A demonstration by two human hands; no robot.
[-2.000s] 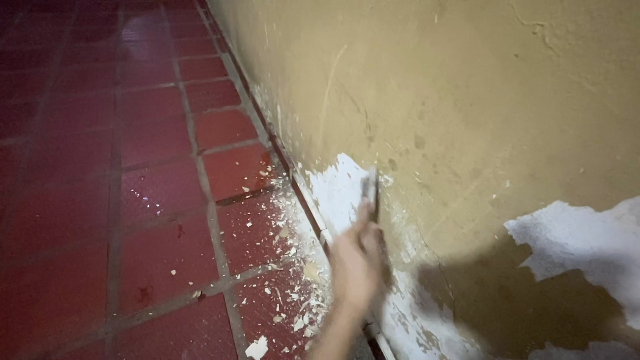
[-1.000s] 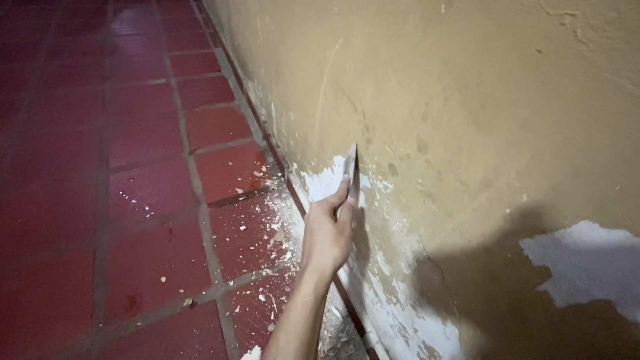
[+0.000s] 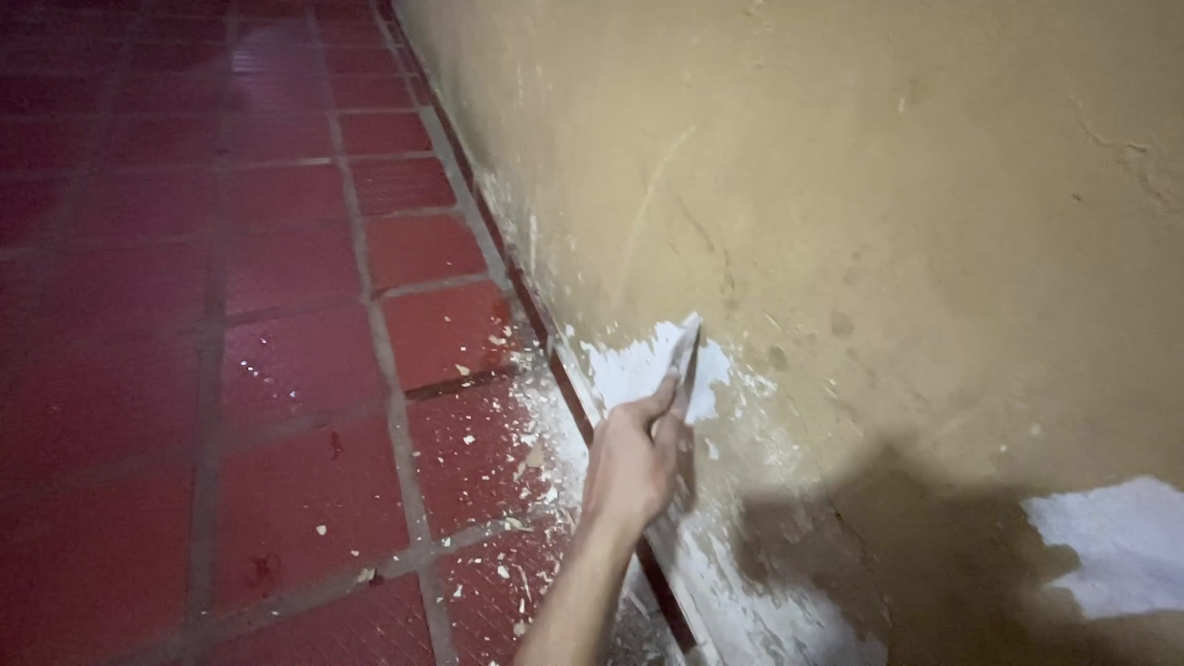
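My left hand (image 3: 634, 458) reaches up from the bottom middle and is closed around a flat scraper or putty knife (image 3: 685, 347), most of its handle hidden by the fingers. A finger lies along the tool. The blade points up and slightly right, its tip at the upper edge of a bare white patch (image 3: 629, 372) in the tan painted wall (image 3: 879, 185). More paint is worn off below and right of the hand. My right hand is not in view.
Red floor tiles (image 3: 305, 481) with grey grout lie left of the wall. Pale paint flakes (image 3: 546, 458) cover the tiles along the dark red base strip (image 3: 569, 398). Another white patch (image 3: 1119, 546) shows at the lower right, beside a dark shadow on the wall.
The hand moves in short strokes at the white patch, the scraper still held. The scraper now lies over the right part of the patch, leaning more to the right than one second ago.
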